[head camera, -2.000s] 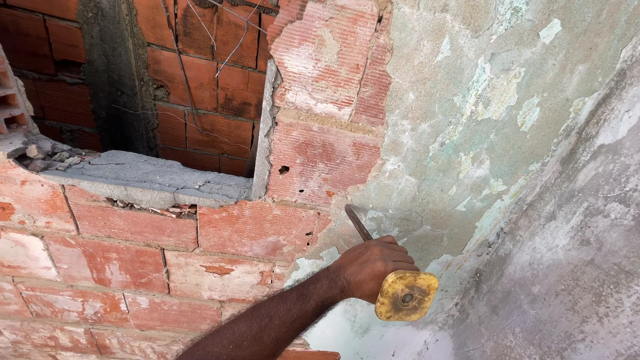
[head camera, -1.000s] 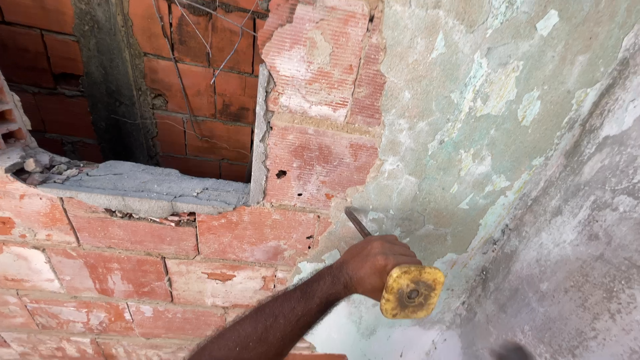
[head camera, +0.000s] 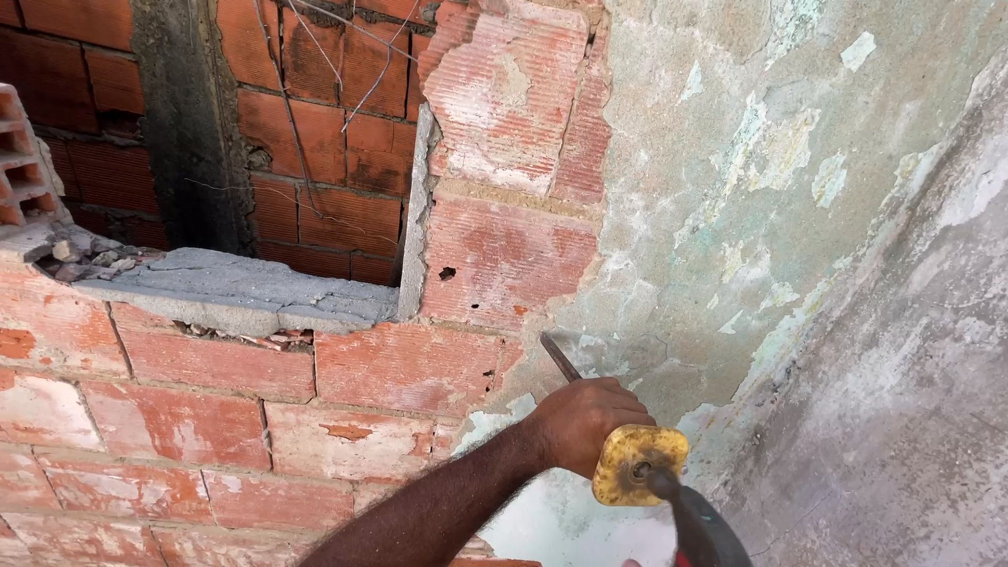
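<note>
My left hand (head camera: 591, 421) is closed around a steel chisel (head camera: 559, 356) with a yellow hand guard (head camera: 639, 465). The chisel's tip rests at the edge of the old plaster (head camera: 669, 339), beside the exposed red hollow bricks (head camera: 504, 260). A dark hammer (head camera: 705, 520) with a bit of red on it comes in from the bottom edge, its head end at the struck end of the chisel. Of my right hand (head camera: 632, 563) only what seems a fingertip shows at the bottom edge; its hold on the hammer is out of view.
Upper left is a wall opening with a broken concrete sill (head camera: 236, 287) holding rubble (head camera: 87, 256). Behind it stand a brick wall (head camera: 315, 142) and a dark concrete column (head camera: 189, 126), with loose wires (head camera: 370, 47) hanging. A rough grey wall (head camera: 882, 409) adjoins at right.
The hammer has come into view at the bottom and now meets the chisel's guard end. My left hand keeps its hold on the chisel at about the same spot.
</note>
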